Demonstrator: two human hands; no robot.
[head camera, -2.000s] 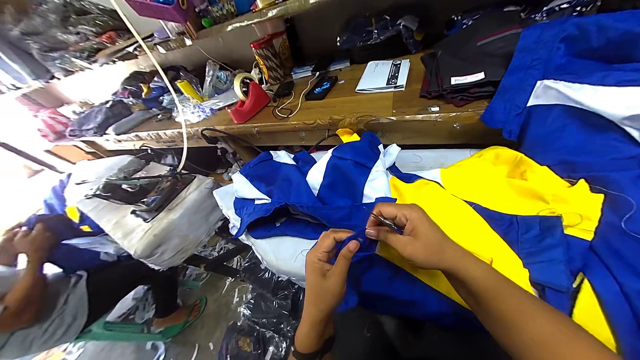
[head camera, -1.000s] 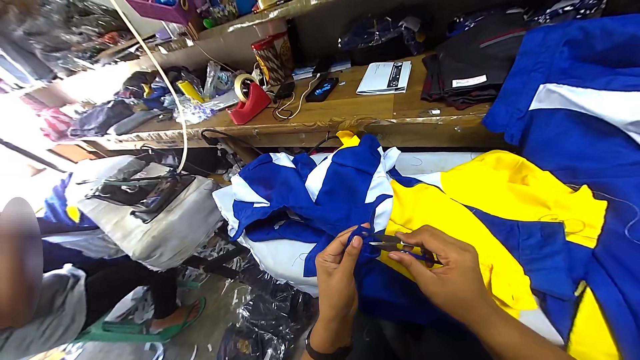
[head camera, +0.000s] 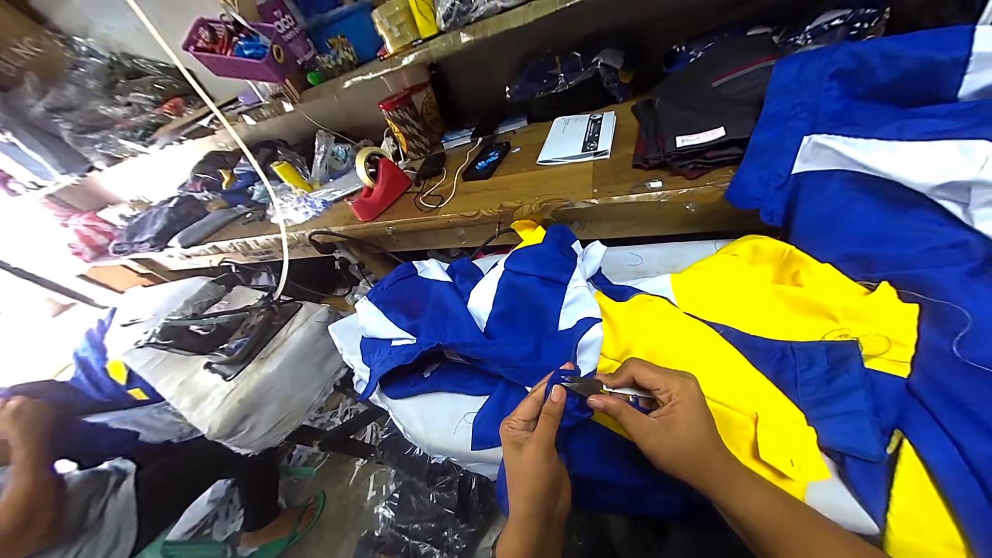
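My left hand (head camera: 536, 438) pinches an edge of a blue, white and yellow garment (head camera: 535, 302) between thumb and fingers. Small metal thread snips (head camera: 593, 387) are gripped in my right hand (head camera: 659, 415), their tips touching the pinched blue fabric beside my left fingertips. The garment lies bunched on a white padded surface (head camera: 443, 426), its blue and white part to the left and a yellow panel (head camera: 682, 333) to the right. Whether the blades are closed on a thread cannot be told.
Behind the garment, a wooden table (head camera: 496, 203) holds a red tape dispenser (head camera: 381, 188), a phone (head camera: 487, 161), a booklet (head camera: 577, 138) and folded dark garments (head camera: 709, 101). More blue cloth (head camera: 876, 194) hangs at right. Another person (head camera: 70, 480) sits at left beside a white padded board (head camera: 248, 372).
Both hands stay close together at the blue fabric. The snips, plainly seen one second ago in my right hand, now point at the cloth at a slightly different angle. The person at left has leaned or shifted.
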